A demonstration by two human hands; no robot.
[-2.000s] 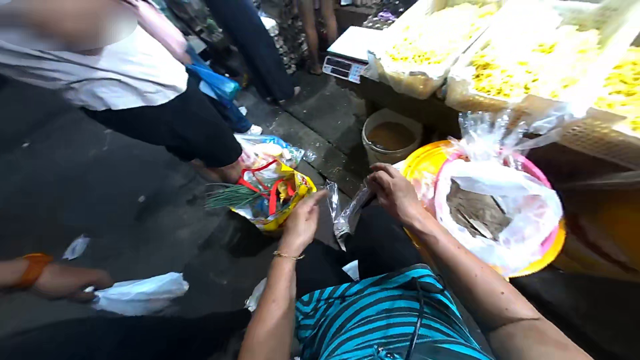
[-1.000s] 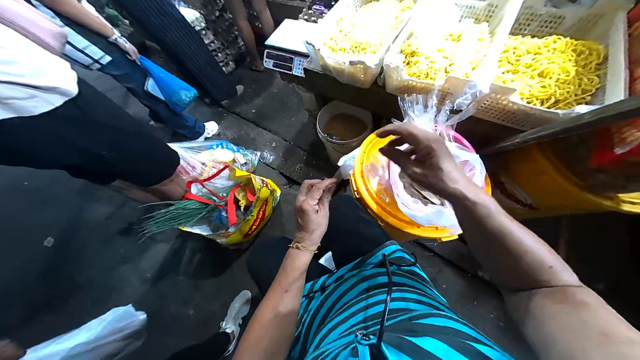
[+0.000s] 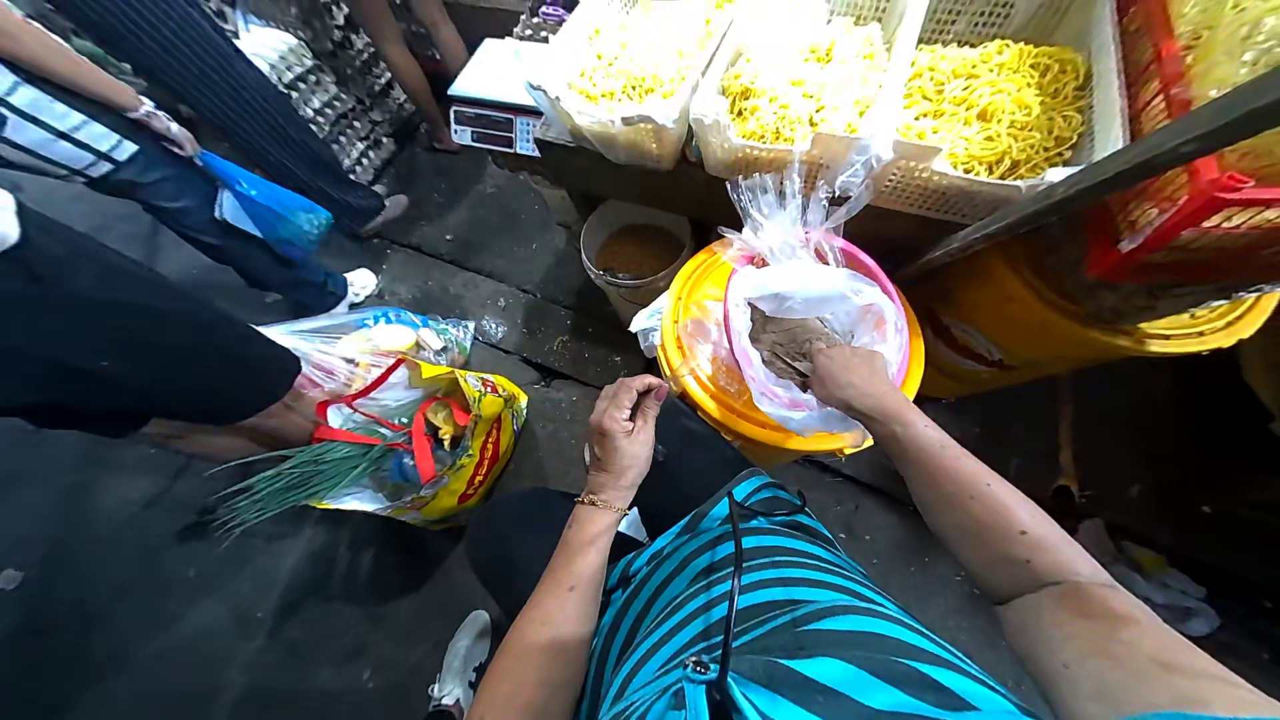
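My right hand [image 3: 852, 382] reaches into a pink-rimmed basin [image 3: 893, 290] lined with a white plastic bag [image 3: 775, 400]; its fingertips are hidden in or at the grey-brown contents [image 3: 790, 338]. The basin rests on a yellow bucket [image 3: 690, 300]. Clear plastic bags [image 3: 790, 215] are bunched at the basin's far side. My left hand [image 3: 624, 430] is raised to the left of the bucket, thumb and fingertips pinched together; whether anything thin is between them cannot be told.
Crates of yellow noodles [image 3: 990, 110] and a digital scale [image 3: 495, 105] stand on the stall. A white pail [image 3: 635, 262] with brownish contents is below. At left, a yellow shopping bag [image 3: 480, 450] with green stalks stands near people's legs. A red crate [image 3: 1200, 215] is at right.
My right hand has moved from above the bucket down into the lined basin. The clear bag seen between my hands two seconds ago no longer shows there. The view has shifted right.
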